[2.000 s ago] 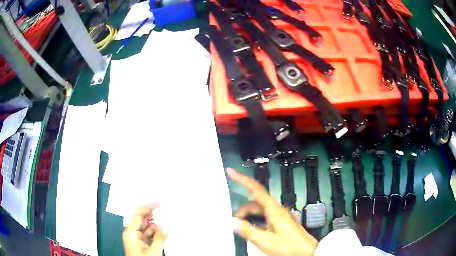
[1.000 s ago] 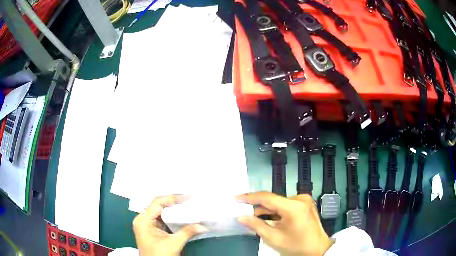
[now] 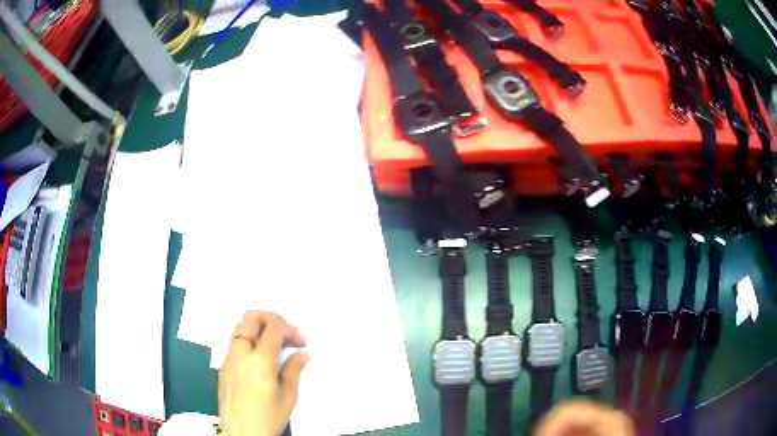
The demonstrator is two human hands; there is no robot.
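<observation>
My left hand [image 3: 256, 370] is over the lower part of the white paper sheets [image 3: 290, 196], thumb and fingers pinched around a small white piece [image 3: 295, 351]; most of that piece is hidden or merges with the bright paper. My right hand [image 3: 584, 421] is blurred and cut off by the bottom edge, below the watch row; its fingers cannot be made out. Several black smartwatches lie in a row right of the paper. The left ones show pale grey screens, such as this watch [image 3: 454, 364]; the right ones show dark screens, such as this watch [image 3: 630, 328].
An orange-red compartment tray [image 3: 588, 98] stands behind the row, with watches draped over it. A long white sheet [image 3: 136, 281] lies at left, above a red tray corner [image 3: 128, 419]. A white scrap [image 3: 746, 300] lies far right. Metal frame legs [image 3: 141, 47] stand back left.
My hands have parted from the white folded piece they held together. My left hand stays over the paper; my right hand has moved right and down. More pale-screened watches now show.
</observation>
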